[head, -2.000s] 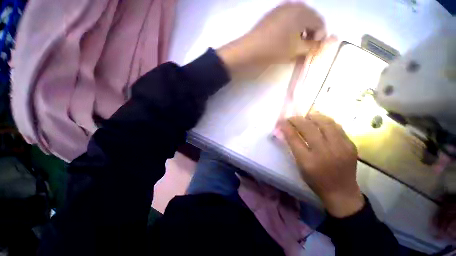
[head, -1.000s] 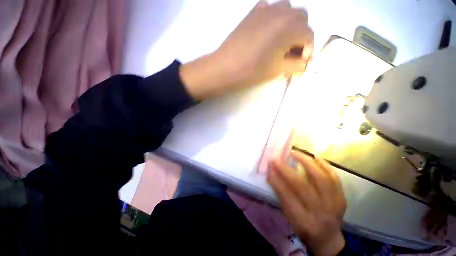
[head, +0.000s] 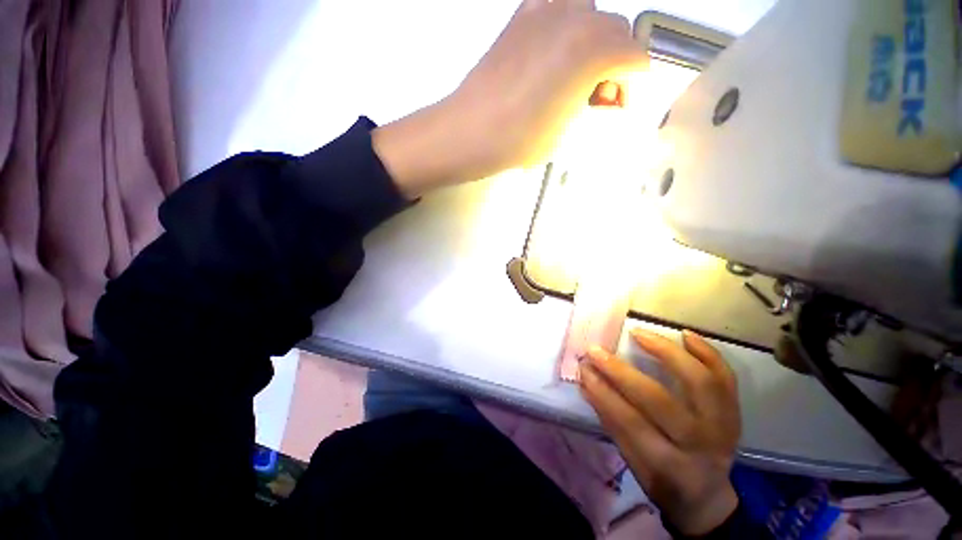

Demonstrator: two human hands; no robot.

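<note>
A narrow pink strip lies across the front edge of the machine's metal plate; its upper part is lost in lamp glare. My right hand is below it, with the thumb-side fingertips pressing the strip's lower end and the other fingers apart. My left hand is at the top, above the plate, with the fingers curled together. Glare hides what its fingertips touch. The white sewing machine head stands close to the right of the left hand; the needle area is hidden in glare.
Pink draped cloth hangs at the left table edge. The white table's front edge runs below my hands. A pink and white flat piece and loose pink cloth are below it. A black cable or bar crosses at lower right.
The strip and my left hand are now closer to the machine head, over the plate. My right hand stays on the strip's lower end. The machine appears further left in view.
</note>
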